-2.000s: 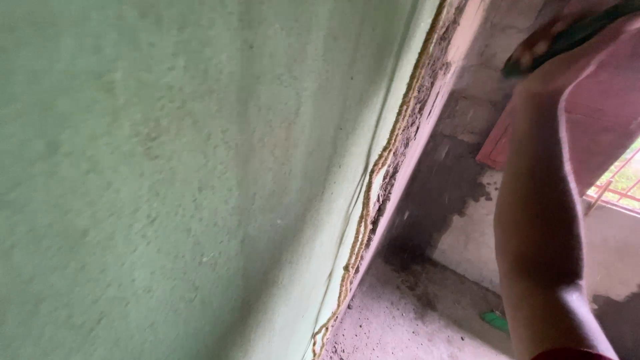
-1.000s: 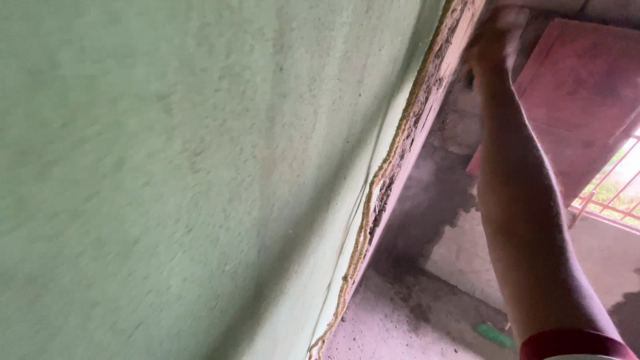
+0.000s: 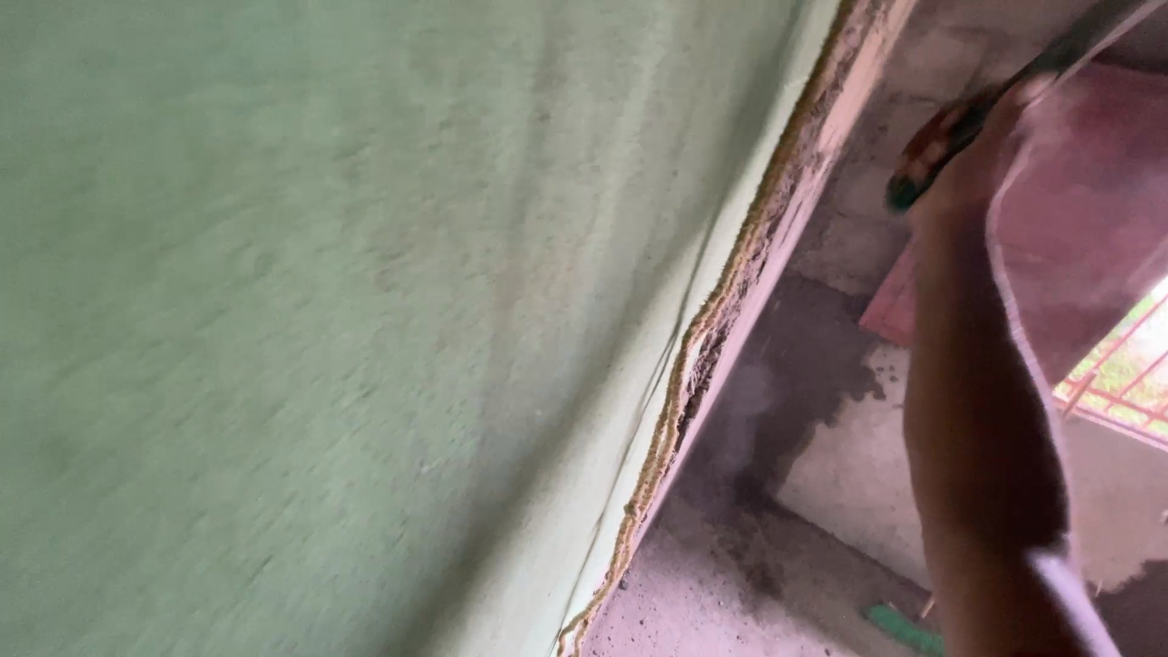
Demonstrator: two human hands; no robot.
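My right hand [image 3: 981,146] is raised at the upper right, blurred, with its fingers closed around the dark green handle [image 3: 902,193] of a tool. The tool slants toward the top right corner, and its far part is too blurred to name. The bare forearm runs down to the lower right edge. Left of the hand stands a green painted wall [image 3: 319,319], whose broken edge [image 3: 703,338] shows a brown, crumbly ridge and rough exposed material. A gap separates hand and edge in the picture. My left hand is out of view.
Behind the arm are a reddish-pink panel [image 3: 1086,210] and a barred window opening [image 3: 1127,365]. The grey wall behind has a dark patch [image 3: 803,365]. A green object [image 3: 903,630] lies low on the right, near the dusty floor [image 3: 703,593].
One second ago my right hand was nearer the wall's upper edge; now it is farther right. The green handle shows again, as it did two seconds ago.
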